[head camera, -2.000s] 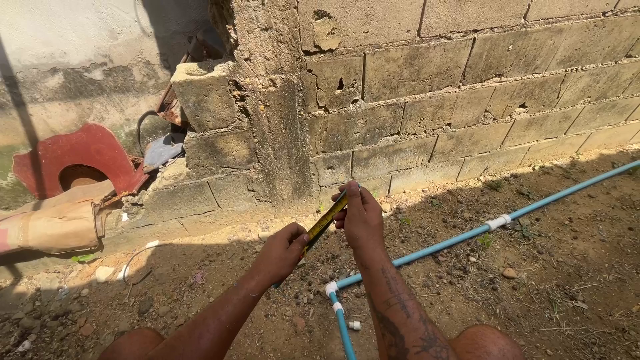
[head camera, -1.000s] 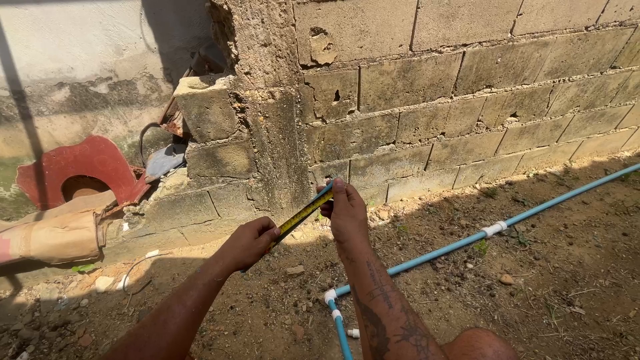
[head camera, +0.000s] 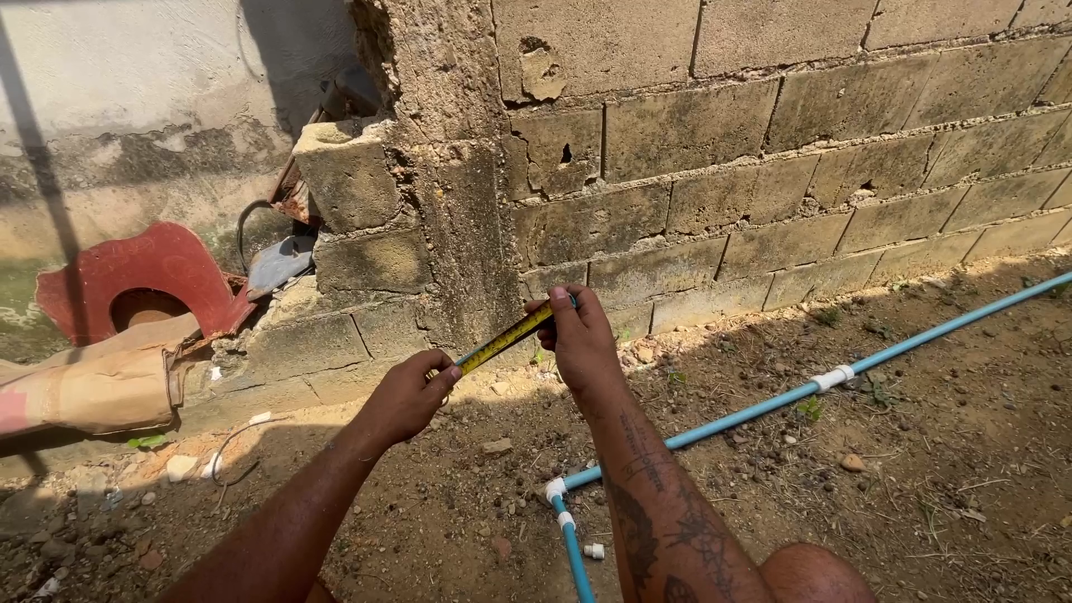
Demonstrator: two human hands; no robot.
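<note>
A yellow tape measure blade [head camera: 505,340] stretches at a slant between my hands, with a strip of blue beside it, perhaps a piece of pipe. My left hand [head camera: 414,392] pinches its lower end between thumb and fingers. The upper end is in my right hand [head camera: 576,335], whose fingers hide it. Below and to the right, light blue plastic pipe [head camera: 745,410] runs along the ground, with a white coupling [head camera: 834,378] and a white elbow [head camera: 555,489]. A small white fitting [head camera: 594,551] lies loose beside the lower pipe.
A concrete block wall [head camera: 687,134] rises in front of me. A broken column [head camera: 469,226] and jagged blocks stand left of its face. Farther left are a red curved panel [head camera: 159,260] and brown paper packaging [head camera: 100,389]. A thin wire [head camera: 222,456] lies on the ground.
Two seconds ago my hands were closer together; they are now farther apart, with more of the yellow blade showing between them.
</note>
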